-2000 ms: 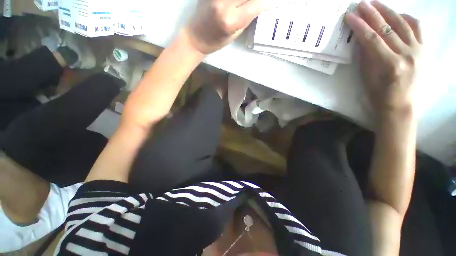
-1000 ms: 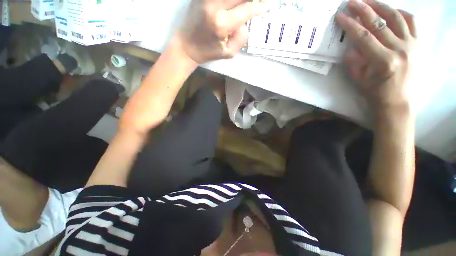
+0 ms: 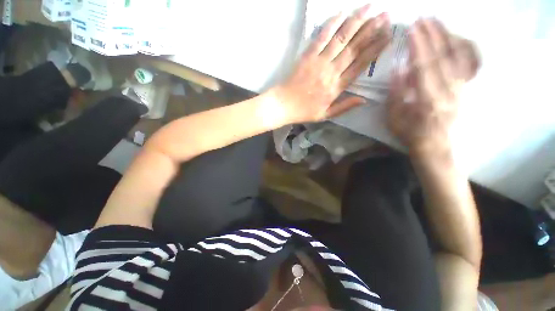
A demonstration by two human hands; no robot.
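Observation:
A white printed leaflet (image 3: 380,64) lies on a small stack at the table's near edge, with a short dark bar showing between my hands. My left hand (image 3: 331,70) lies flat over the leaflet's left part, fingers extended and a little apart. My right hand (image 3: 426,85) is blurred and rests over its right part, fingers pointing away from me. Both hands cover most of the sheet, so whether it is folded cannot be told.
White cartons with blue lettering (image 3: 112,27) stand at the upper left of the white table (image 3: 243,36). A crumpled translucent bag (image 3: 292,144) is below the table edge. A small green-white cylinder (image 3: 143,76) is at left. Another person's dark-clothed leg (image 3: 67,146) is at left.
My left hand has moved right and opened flat over the leaflet. My right hand has moved left, closer to it. The row of dark bars is now mostly covered.

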